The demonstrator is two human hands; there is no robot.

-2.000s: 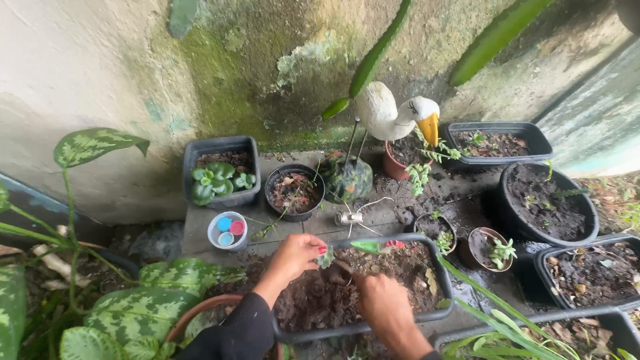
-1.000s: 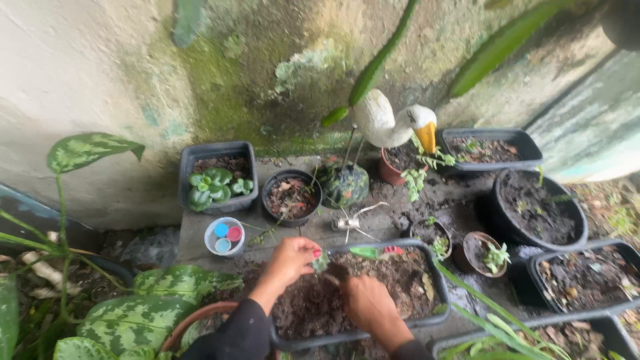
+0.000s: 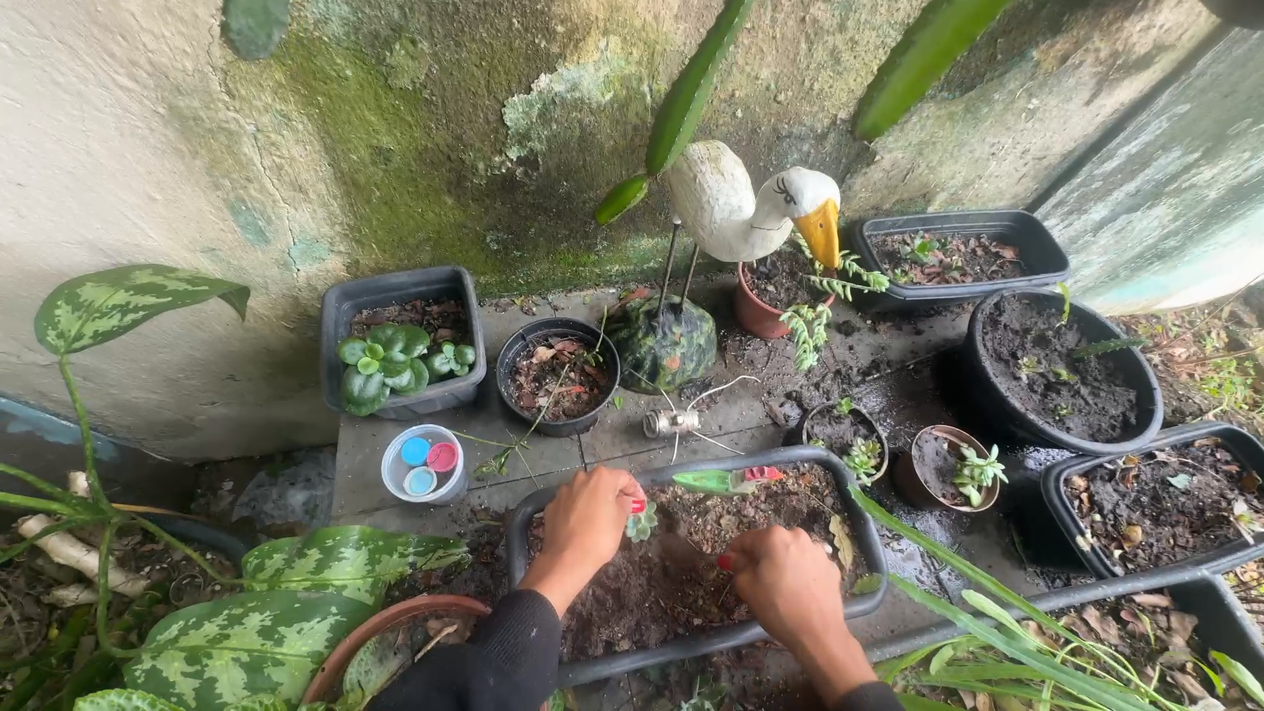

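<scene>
My left hand pinches a small pale green succulent between its fingertips, just above the soil near the middle of a long dark planter. Over the right part of the same planter is my right hand, its fingers curled low at the soil; whether they hold anything is hidden. Behind the hands, on the soil by the planter's back rim, lies a green tool-like piece with a red end. Loose dark soil fills the planter, with brown bits on its right side.
Behind the planter are a clear cup with coloured caps, a round black pot, a metal piece with pale strands and a white bird figure. Small potted succulents and larger planters stand right; broad leaves reach in at left.
My right hand has shifted slightly to the right, away from my left hand. My left hand stays in about the same place with the succulent.
</scene>
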